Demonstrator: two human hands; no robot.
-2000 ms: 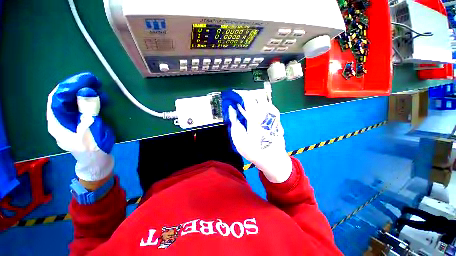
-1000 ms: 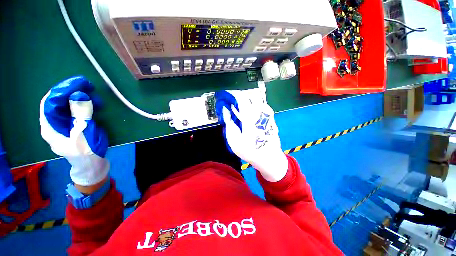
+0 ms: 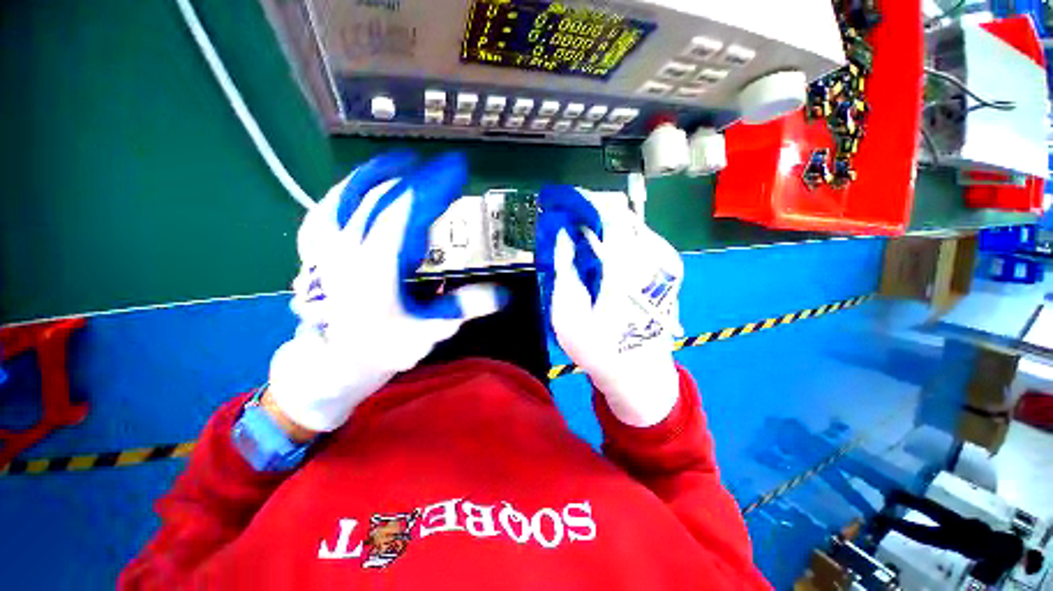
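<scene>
A green circuit board point(image 3: 520, 221) sits at the white power strip point(image 3: 460, 234) on the bench edge, below the meter. My right hand point(image 3: 600, 289), in a white glove with blue fingers, is at the board's right side with fingers bent; its fingertips hide what they touch. My left hand point(image 3: 387, 260), gloved and slightly blurred, is over the strip's left end, thumb and fingers apart, with nothing visible in it. The bench meter point(image 3: 393, 69) shows zeros in yellow digits. A small dark-green board point(image 3: 624, 155) lies beside the two whitish terminals point(image 3: 684, 150).
A red tote point(image 3: 756, 185) with boards heaped inside stands right of the meter. A pale device point(image 3: 993, 98) with cables is beyond it. A white cord point(image 3: 237, 98) runs across the green mat. A red frame point(image 3: 52, 381) stands lower left. A person in dark clothes is far lower right.
My left hand has moved right from the mat to the strip, and the white piece seen in it earlier no longer shows. My right hand stays by the board. The view has shifted slightly.
</scene>
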